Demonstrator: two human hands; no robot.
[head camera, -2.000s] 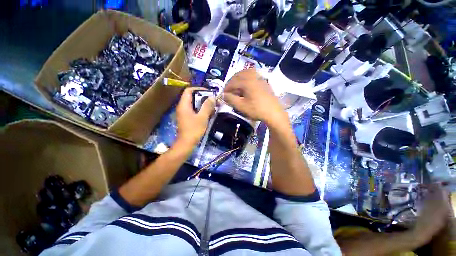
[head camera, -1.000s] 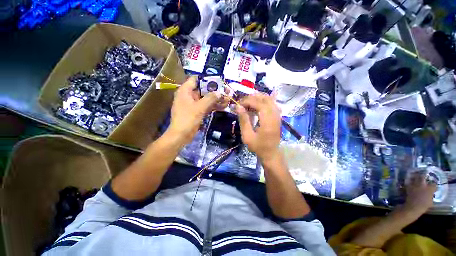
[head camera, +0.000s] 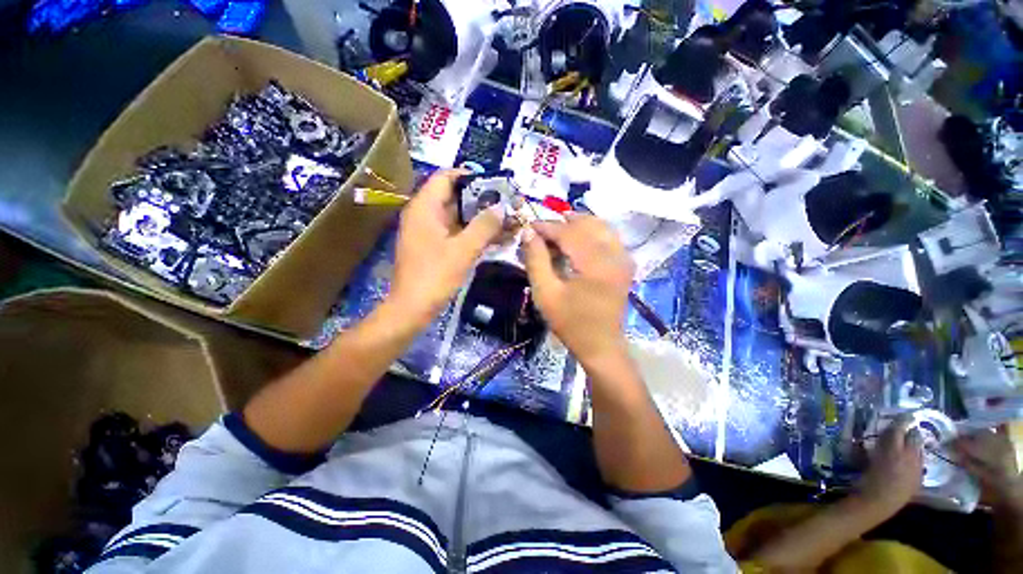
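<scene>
My left hand (head camera: 435, 249) holds a squarish silver-and-black plate (head camera: 485, 195) with a round centre hole between thumb and fingers. My right hand (head camera: 583, 280) pinches thin wire leads (head camera: 523, 222) at the plate's right edge. A dark stick-like item with a red end (head camera: 558, 205) shows at my right hand, its dark end (head camera: 651, 315) out past the hand's right side. A black round shell (head camera: 494, 305) sits on the printed sheet below my hands, with wire leads (head camera: 477, 376) trailing to the bench's front edge. A yellow-ended cable (head camera: 381, 197) shows left of my left hand.
An open carton (head camera: 342, 256) of silver-black plates stands left. A lower carton (head camera: 135, 325) holds black round parts. White housings (head camera: 825, 286) with dark openings fill the back and right. Another person's hands (head camera: 894, 465) hold a white round part (head camera: 933, 440) at lower right. Blue packets (head camera: 146, 14) lie far left.
The plate has turned in my left hand from edge-on to showing its hole. My right hand has moved down from above the plate to its right side. The red-ended item has come into view.
</scene>
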